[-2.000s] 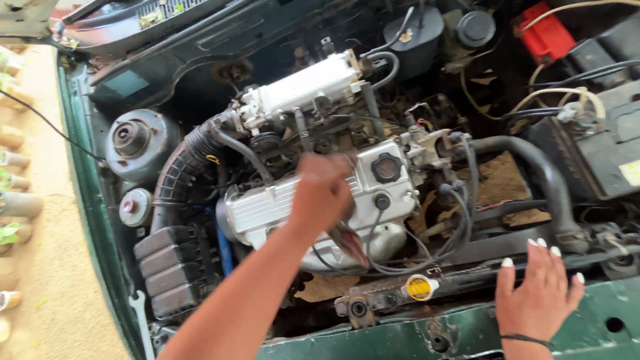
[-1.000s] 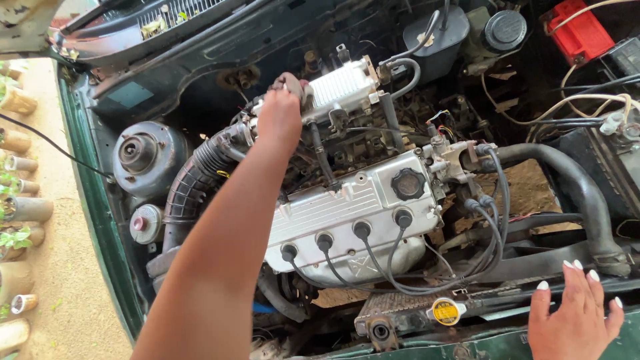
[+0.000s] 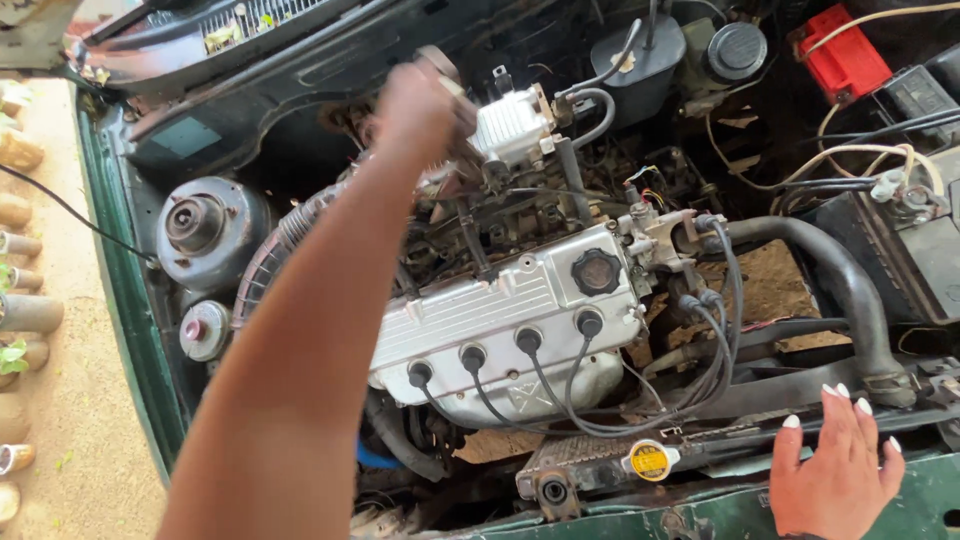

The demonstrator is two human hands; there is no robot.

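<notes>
My left hand [image 3: 420, 105] reaches over the left end of the ribbed aluminium intake manifold [image 3: 514, 124], closed around a crumpled brownish cloth [image 3: 461, 124]; both are motion-blurred. Whether the cloth touches the metal cannot be told. Below lies the silver valve cover [image 3: 480, 300] with its black oil filler cap [image 3: 596, 271] and several spark plug leads. My right hand [image 3: 832, 472] rests palm down, fingers spread, on the green front edge of the engine bay, right of the yellow-labelled radiator cap [image 3: 649, 460]. My left forearm hides part of the black ribbed air intake hose [image 3: 259, 277].
A strut tower [image 3: 210, 225] stands at the left. At the right are the battery [image 3: 926, 247] with loose cables, a red plastic part [image 3: 844, 56] and the thick upper radiator hose [image 3: 832, 255]. Potted plants line the ground outside the left fender.
My left hand has moved with the cloth from over the valve cover, up to the left end of the intake manifold. My right hand has stayed at the front edge.
</notes>
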